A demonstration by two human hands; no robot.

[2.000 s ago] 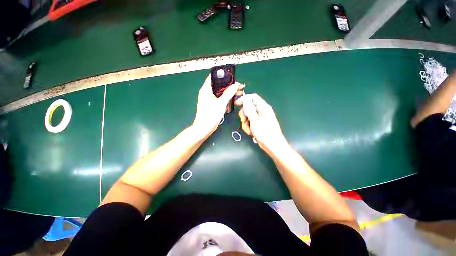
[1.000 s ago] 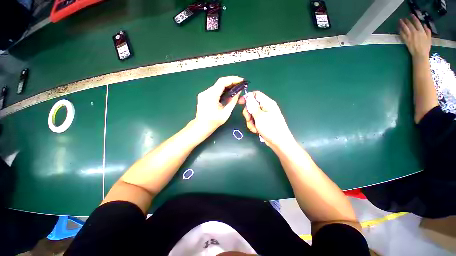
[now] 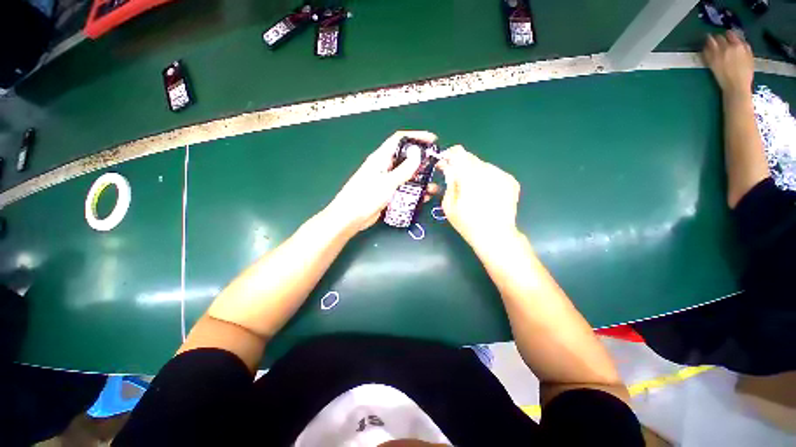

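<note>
A black handset (image 3: 404, 202) with a pale keypad is held above the green bench, keypad side up and slightly tilted. My left hand (image 3: 367, 188) grips it from the left, with the thumb across its upper part. My right hand (image 3: 478, 190) is at its top right corner, fingertips pinched together on a small pale bit (image 3: 434, 155) too small to make out. Thin white rings lie on the bench: one just below the handset (image 3: 417, 231), one beside the right wrist (image 3: 439, 213) and one nearer my body (image 3: 329, 300).
A tape roll (image 3: 108, 202) lies at left. Beyond the metal edge strip (image 3: 349, 106), several handsets lie on the green belt (image 3: 236, 65). A grey post (image 3: 650, 35) stands at right. Another person's arm (image 3: 740, 131) reaches to the belt beside a white heap (image 3: 777, 131). A red tray (image 3: 131, 13) is top left.
The handset has turned from edge-on to keypad side up. My right hand has shifted slightly right and up. Handsets on the belt have moved left. A ring now shows near my right wrist.
</note>
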